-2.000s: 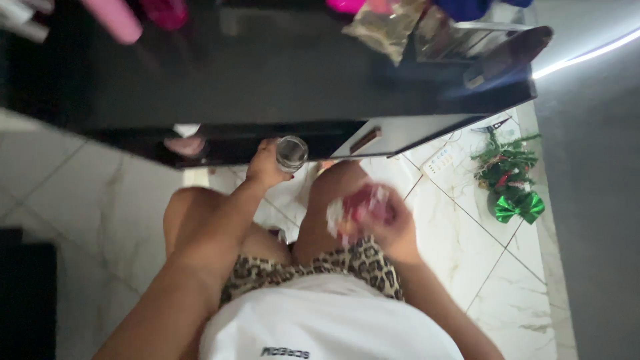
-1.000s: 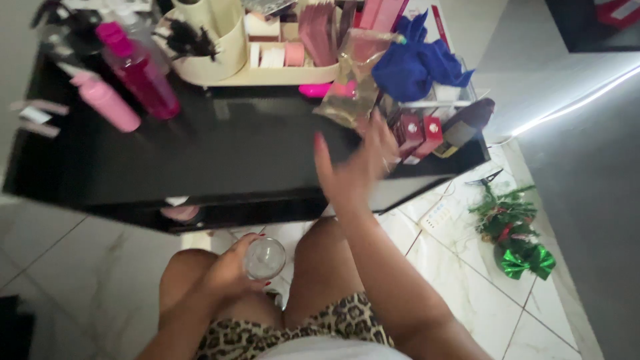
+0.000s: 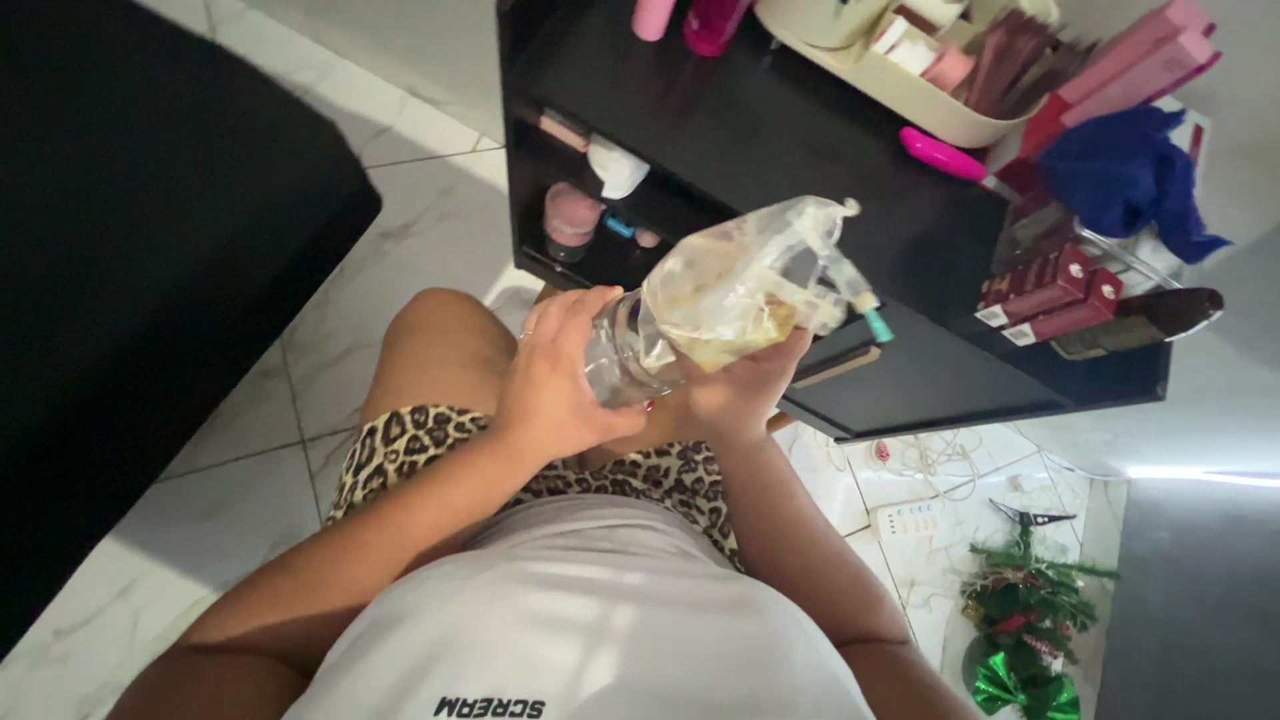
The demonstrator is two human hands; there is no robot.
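My left hand [image 3: 565, 375] is wrapped around a clear jar [image 3: 620, 350], which lies tilted above my lap. Against the jar's mouth is a clear plastic bag [image 3: 745, 275] with yellowish contents low in it, and my right hand [image 3: 745, 385] grips its lower side. A teal-tipped piece [image 3: 878, 325] sticks out at the bag's far right. My right fingertips are partly hidden behind the bag, so whether anything passes between bag and jar cannot be told.
A black shelf unit [image 3: 700, 110] stands ahead, bearing a cream organizer [image 3: 900, 85], a bright pink object [image 3: 942, 153], dark red boxes [image 3: 1035, 285] and a blue cloth [image 3: 1125, 170]. A power strip [image 3: 908, 519] and green decoration [image 3: 1025, 610] lie on the floor at right. A black surface [image 3: 150, 200] fills the left.
My right hand, reaching toward the shelf top a second ago, now holds the plastic bag that lay there. The jar in my left hand is now tilted against the bag. The view has turned.
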